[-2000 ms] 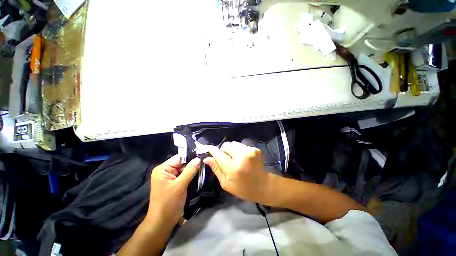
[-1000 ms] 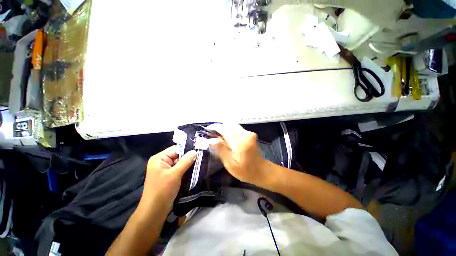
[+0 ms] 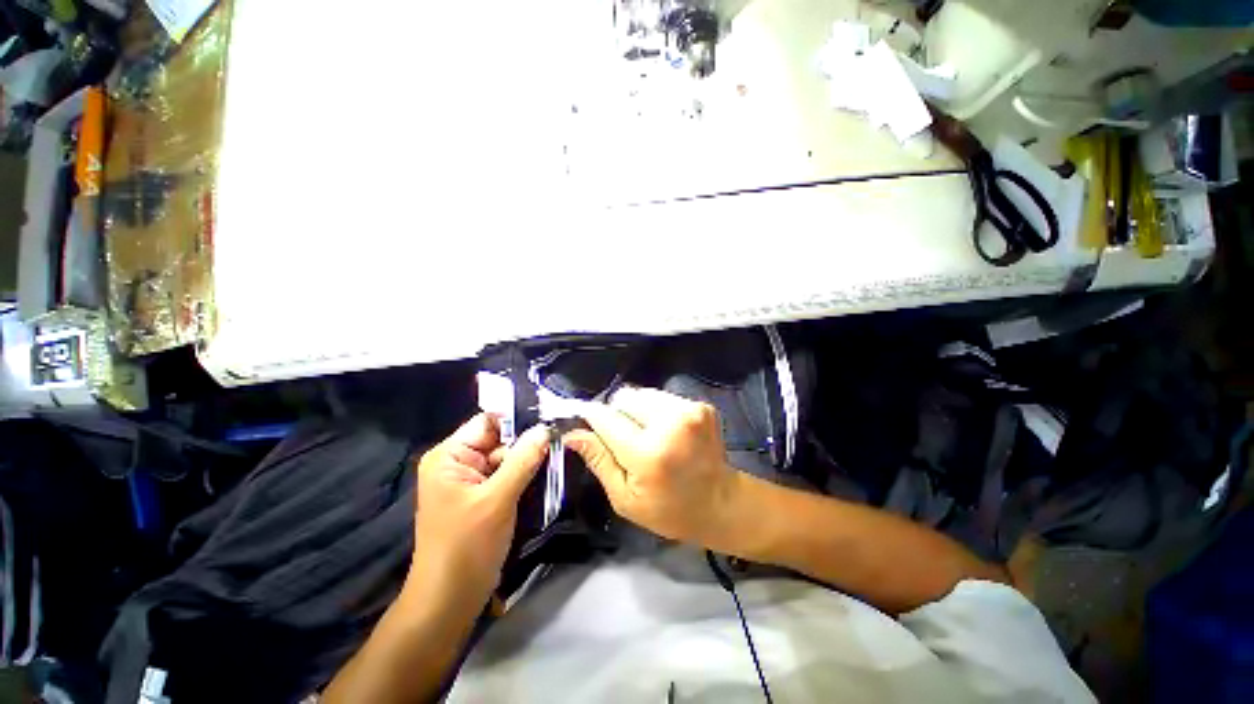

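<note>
A black garment [image 3: 708, 369] with white stripes lies on my lap, just below the front edge of the white table. A small white label [image 3: 497, 393] stands at the garment's left part. My left hand [image 3: 476, 484] pinches the garment's edge just below the label. My right hand [image 3: 649, 454] is closed close beside the left fingertips, at the striped band [image 3: 554, 484]. A small white piece [image 3: 556, 404] shows at the right fingertips. Whether the right hand also holds a tool is hidden by its fingers.
The white table [image 3: 413, 206] spans the view above the garment. Black shears [image 3: 1011, 213] and white scraps [image 3: 880, 90] lie at its right, beside yellow items [image 3: 1114, 193]. An orange-handled tool [image 3: 91, 142] is at the left edge. Dark garments [image 3: 275, 536] hang at left and right.
Since one second ago my right hand has come down from the top of the band to the left fingertips, much as it was two seconds ago. My left hand has kept its pinch.
</note>
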